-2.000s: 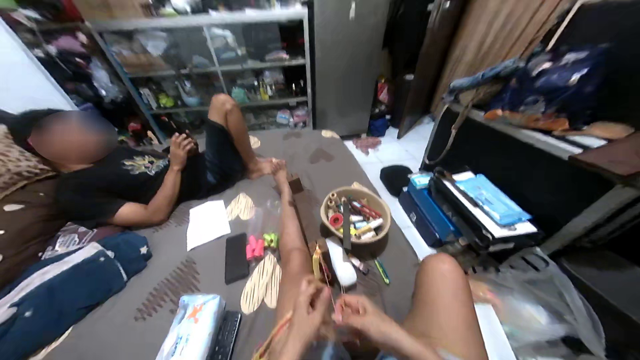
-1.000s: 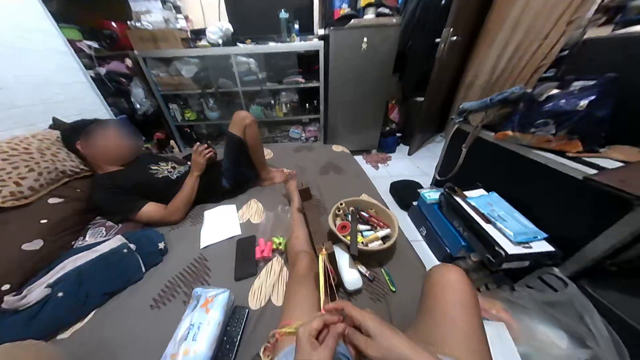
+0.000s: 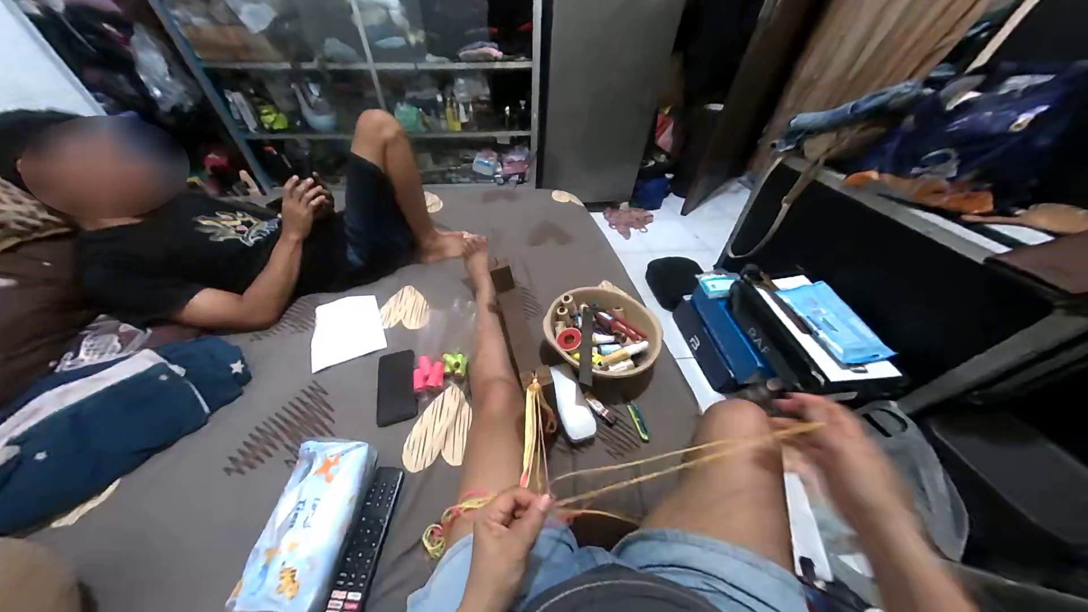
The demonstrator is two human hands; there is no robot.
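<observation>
Between my thumb and fingers, my left hand (image 3: 508, 535) pinches the lower end of a bundle of yellow and pink threads (image 3: 533, 433). The bundle runs up to a brown wooden board (image 3: 510, 323) lying beside my leg. Out to the right, my right hand (image 3: 837, 450), blurred, holds yellow strands (image 3: 680, 463) pulled taut from the left hand across my thigh. Loose yellow and pink thread (image 3: 438, 531) hangs by my left thigh. Past the board, a round basket (image 3: 654, 327) holds thread spools, markers and other small items. A white case (image 3: 574, 406) lies just in front of it.
A person (image 3: 255, 246) lies at the left holding a phone. On the bed are a black phone (image 3: 396, 388), pink spools (image 3: 427, 374), white paper (image 3: 348, 333), a wipes pack (image 3: 310, 518) and a black keyboard (image 3: 367, 540). Boxes and folders (image 3: 722, 340) stand at the right.
My right hand has moved away to the right from my left hand, and yellow strands now stretch between them. In the earlier frames both hands were close together. The view has tilted down.
</observation>
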